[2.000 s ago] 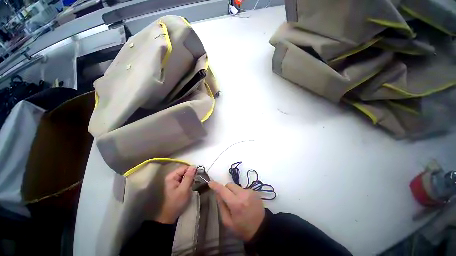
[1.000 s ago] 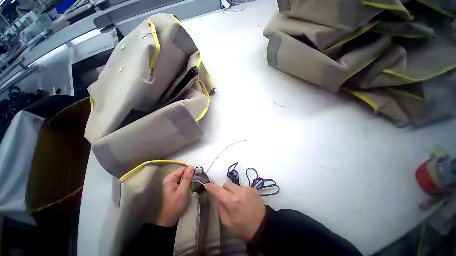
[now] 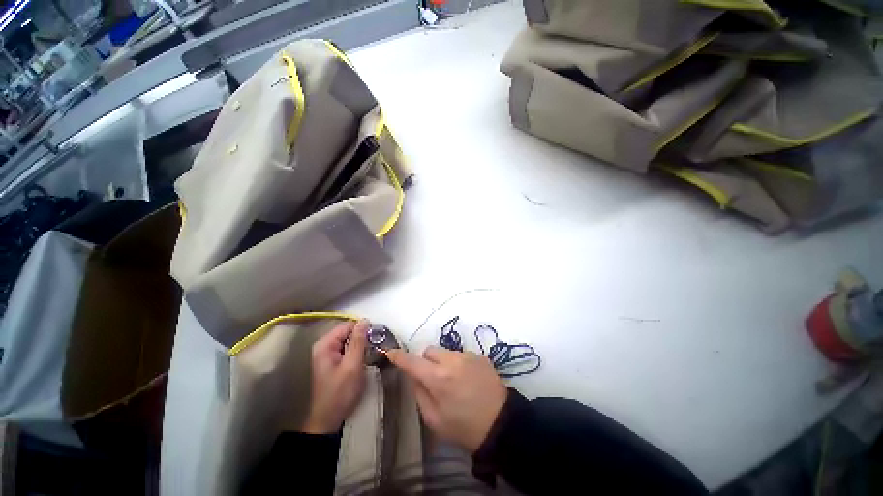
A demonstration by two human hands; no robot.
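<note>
A beige fabric cover (image 3: 276, 373) with yellow edging lies at the table's near edge. My left hand (image 3: 336, 378) pinches its corner beside a small shiny ring-like fitting (image 3: 377, 336). A seamed double strip (image 3: 387, 441) runs from this corner towards me. My right hand (image 3: 453, 392) is closed just right of the fitting, index finger and thumb at the corner. A thin bright tip shows at its fingertips; what the fist holds is hidden. A fine thread (image 3: 441, 304) curves away from the corner. Dark cord loops (image 3: 505, 354) lie beside my right hand.
A folded beige cover (image 3: 281, 165) lies beyond my left hand. A heap of covers (image 3: 668, 107) lies far right. A red item with a grey top (image 3: 831, 327) stands at the right edge. An open cardboard box (image 3: 121, 320) is left of the table.
The right index finger has moved slightly up and left to the fitting, and the thin metal piece shows less. The ring-like fitting now shows more clearly. The camera view has shifted a little.
</note>
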